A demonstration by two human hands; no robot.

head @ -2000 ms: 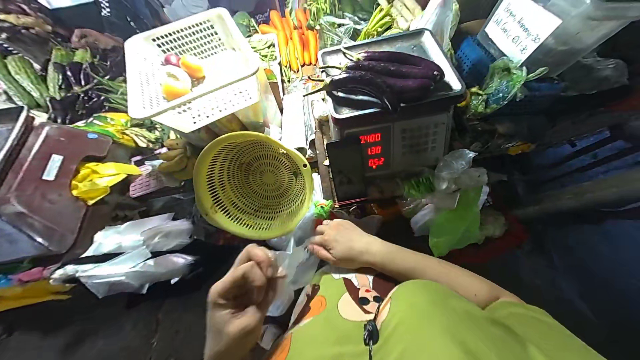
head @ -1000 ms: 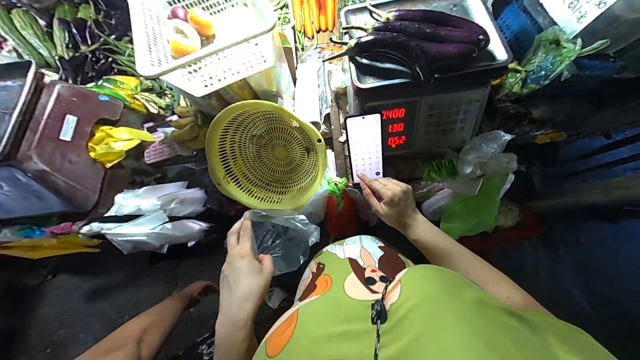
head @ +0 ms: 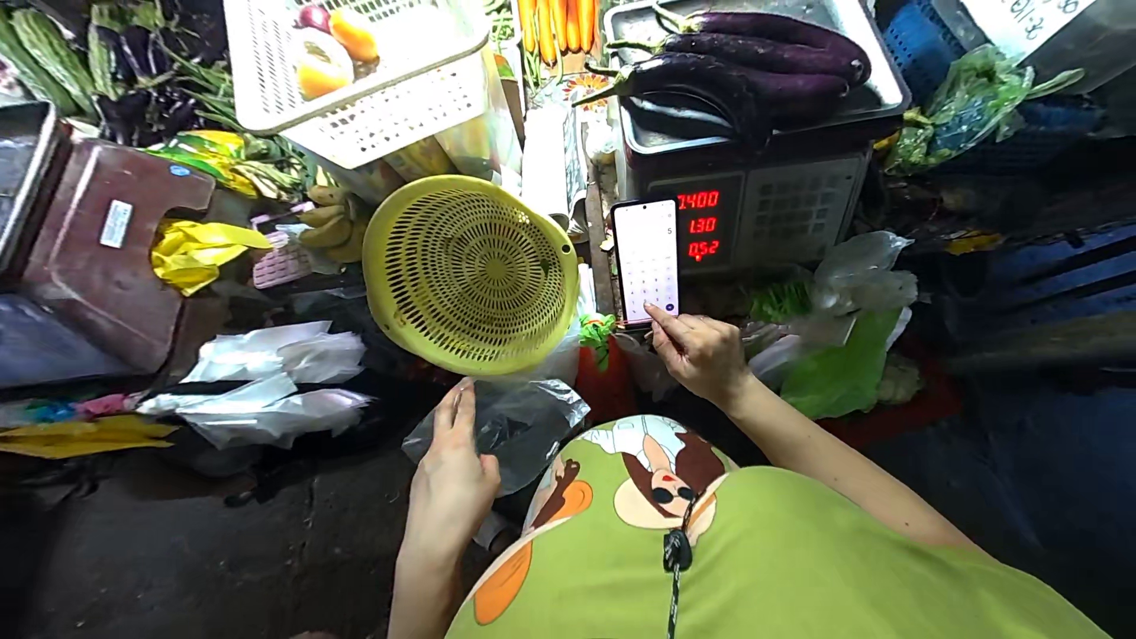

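My right hand (head: 699,353) has its index finger on the lower part of a smartphone (head: 646,262), whose lit screen shows a calculator keypad. The phone stands against the front of a digital scale (head: 803,213) with red lit digits. Several purple eggplants (head: 772,67) lie on the scale's metal tray (head: 887,89). My left hand (head: 454,466) holds a clear plastic bag (head: 524,426) between its fingers, just below a yellow-green perforated plastic basket (head: 497,266). Between the hands, green leaves (head: 599,330) stick up over a red bag (head: 603,382).
A white crate (head: 399,98) with onions and orange produce stands behind the basket. Carrots (head: 559,22) lie at the back. To the left are plastic bags (head: 280,355), bananas (head: 330,222) and a brown container (head: 115,240). Bagged greens (head: 843,364) sit at the right.
The phone, not visible two seconds ago, stands by the scale with my right hand at its screen. My left hand, raised with the bag two seconds ago, is lower. An arm seen at lower left one second ago is largely out of view.
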